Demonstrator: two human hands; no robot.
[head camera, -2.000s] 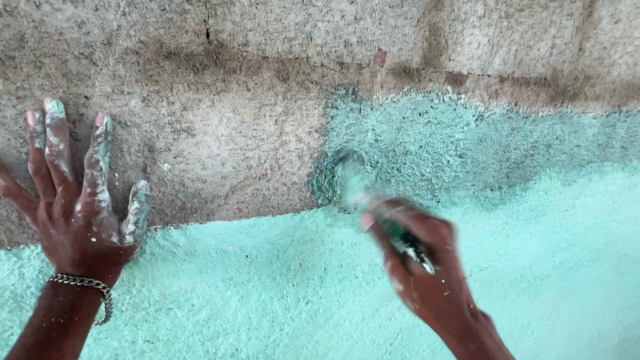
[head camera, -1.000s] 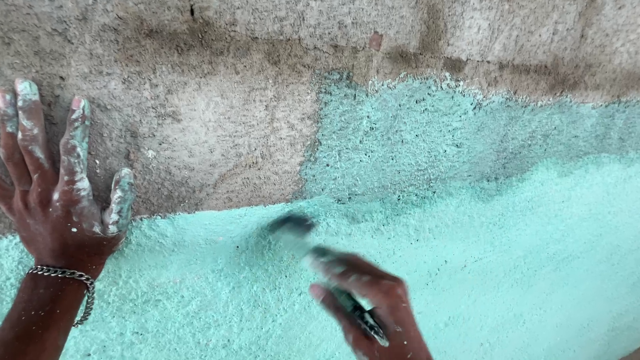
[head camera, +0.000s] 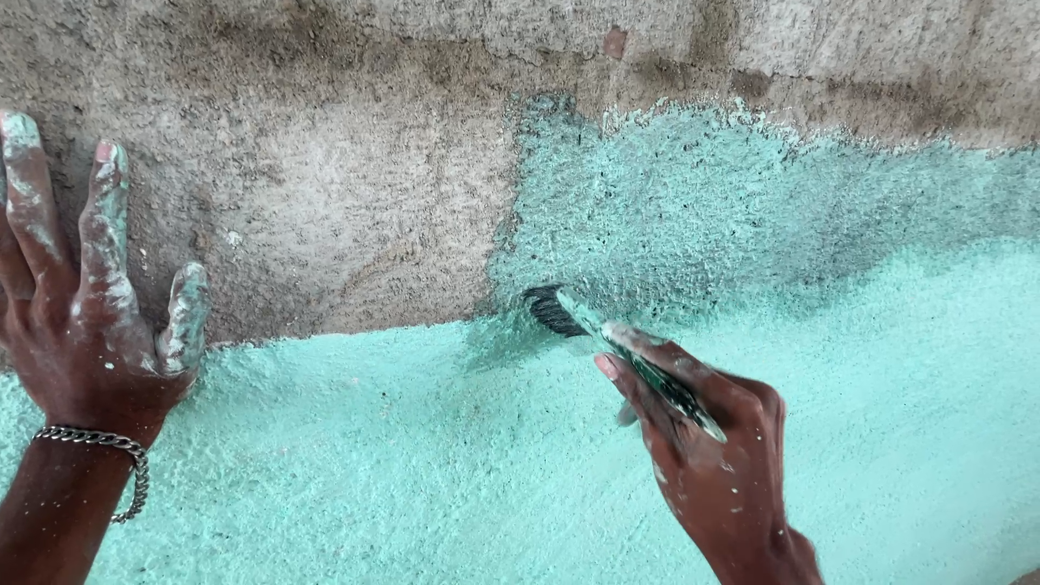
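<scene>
My left hand (head camera: 97, 309), its fingers spread and smeared with pale paint, lies flat on the rough wall at the left, across the line between bare plaster and turquoise paint. A metal chain bracelet (head camera: 106, 439) circles that wrist. My right hand (head camera: 715, 447) grips a paintbrush (head camera: 650, 370) by its green, paint-streaked handle. The dark bristles press on the wall at the lower left corner of a thinly coated turquoise patch (head camera: 650, 203), where it meets the more solid turquoise paint (head camera: 366, 455) below.
Bare grey-brown plaster (head camera: 374, 203) spans the upper left and continues along the top. A dark, stained horizontal ridge crosses it, with a small reddish spot (head camera: 615, 43) near the top centre. The painted edge is ragged at the upper right.
Two seconds ago the brush was on the left edge of the thin patch; one second ago it was lower, over the solid paint. Now its bristles are at the patch's lower left corner.
</scene>
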